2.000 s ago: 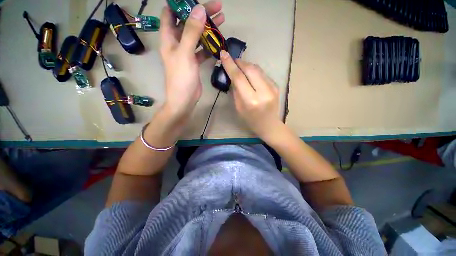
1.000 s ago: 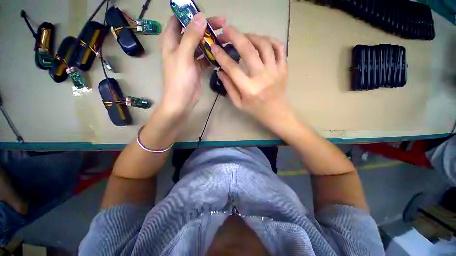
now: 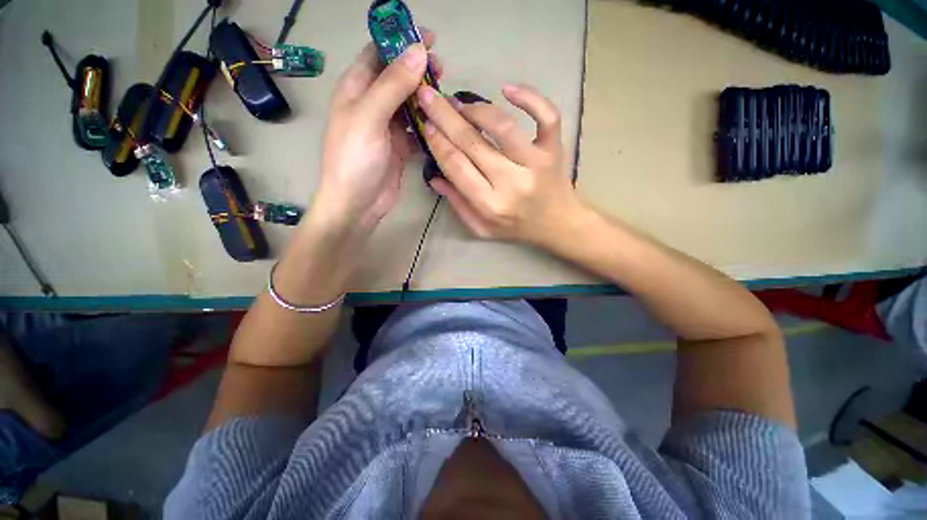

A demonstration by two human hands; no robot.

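My left hand [image 3: 368, 137] holds a black lower case upright near the top centre, thumb on its green circuit board [image 3: 392, 33]. My right hand [image 3: 498, 168] has its fingertips on the case's lower part, where a little yellow shows; the fingers hide most of it. A black unit [image 3: 431, 171] lies on the cardboard behind the hands, mostly hidden. Its thin cable [image 3: 421, 249] runs down to the bench edge.
Several unfinished units [image 3: 183, 102] with green boards and cables lie at left, one lower unit [image 3: 233, 213] apart. A block of stacked covers [image 3: 775, 133] and a ridged black row [image 3: 803, 30] lie at right. The green bench edge [image 3: 651, 289] runs across.
The held case has turned more upright and its green board shows more fully. My right hand has moved from the case's lower end onto its side, its fingers bunched there.
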